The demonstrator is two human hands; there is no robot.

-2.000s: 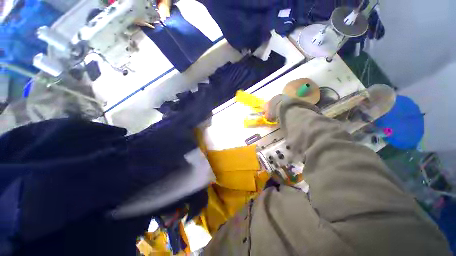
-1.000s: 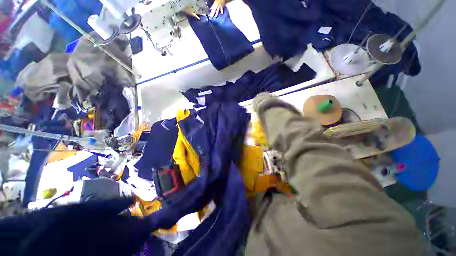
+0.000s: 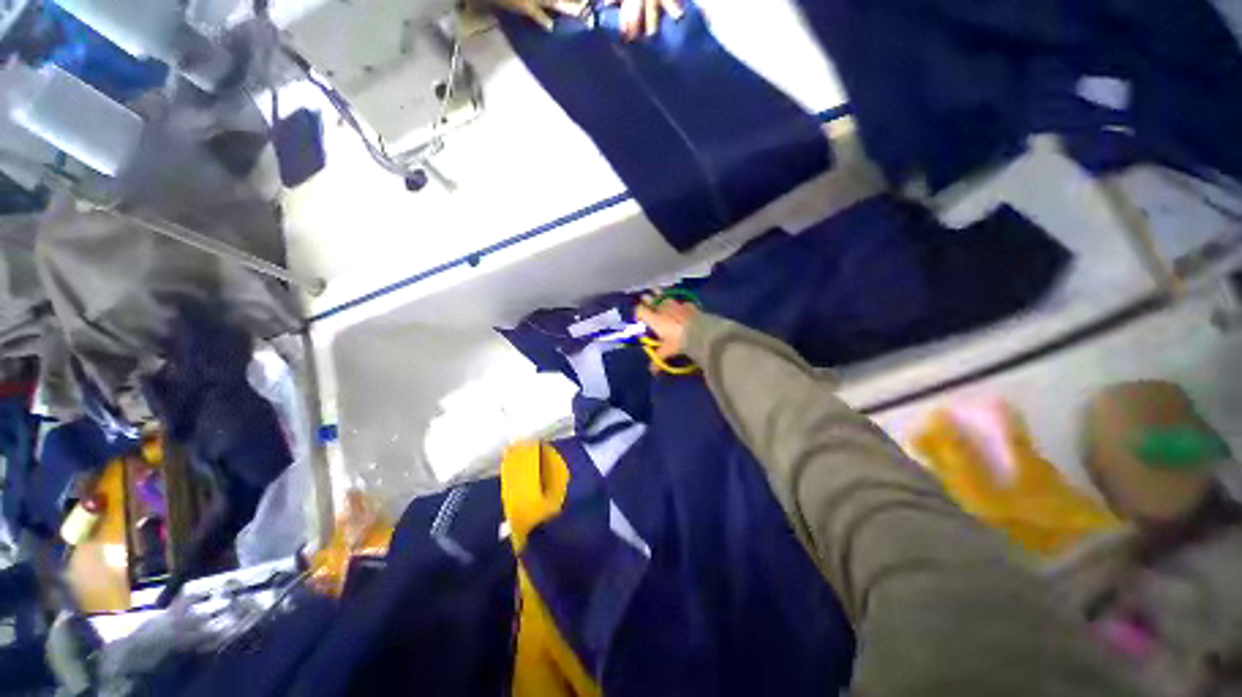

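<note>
My right hand [image 3: 667,327], in an olive-brown sleeve, is closed on scissors with green and yellow handle loops [image 3: 670,365]. It is over the navy cloth in the white trough, beside white-and-navy strips [image 3: 613,439]. Navy garment panels [image 3: 708,524] spread from the trough towards me. A yellow fabric strip [image 3: 534,493] lies looped on the navy cloth. My left hand is not visible.
Across the trough, another person's hands [image 3: 640,17] hold a navy panel [image 3: 674,130] by a sewing machine [image 3: 375,61]. Yellow pieces [image 3: 1001,477] and a green thread cone [image 3: 1178,447] are at the right. A clear plastic bag [image 3: 273,463] hangs at the left.
My right hand has moved from the yellow pieces on the right table to the trough and now holds scissors. The view has shifted closer to the trough. The dark sleeve at lower left is no longer distinct.
</note>
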